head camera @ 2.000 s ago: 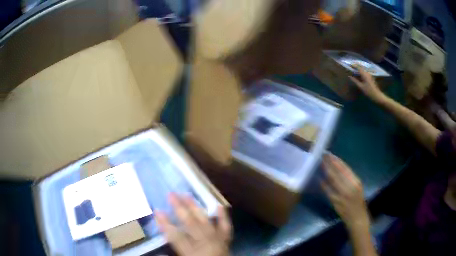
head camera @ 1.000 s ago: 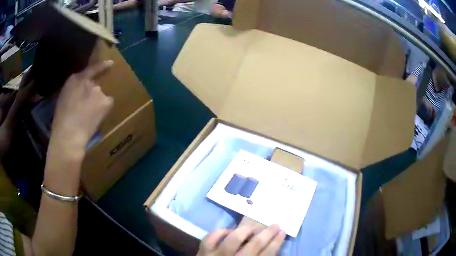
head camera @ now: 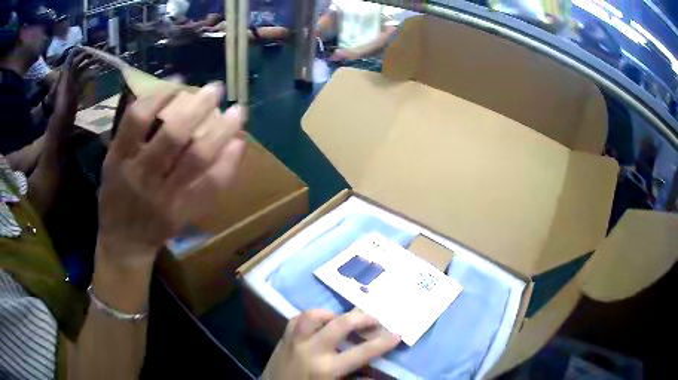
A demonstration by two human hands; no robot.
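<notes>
An open brown carton (head camera: 256,300) lies in front of me, with its wide lid (head camera: 461,148) standing up behind. A thick white foam rim (head camera: 517,297) lines it. Inside is bluish-white wrap (head camera: 468,326); its contents are hidden. A narrow brown accessory box (head camera: 431,252) lies in the middle, partly covered by a white leaflet (head camera: 398,297) with a picture of dark cylinders. My left hand (head camera: 334,345), bare and cut off by the bottom edge, has its fingers spread at the leaflet's near edge, not visibly gripping anything. My right hand is not in view.
At left, a neighbour's blurred, raised hand (head camera: 171,163) with a bracelet is in front of another open carton (head camera: 253,245). Another carton's flap (head camera: 632,260) stands at right. Metal posts (head camera: 303,44) and a curved rail (head camera: 535,44) are behind. People stand across the dark green worktop (head camera: 271,111).
The view has swung from the right-hand neighbour to the left-hand one. My left hand has come to the leaflet's near edge. The neighbour's braceleted hand has risen closer to view.
</notes>
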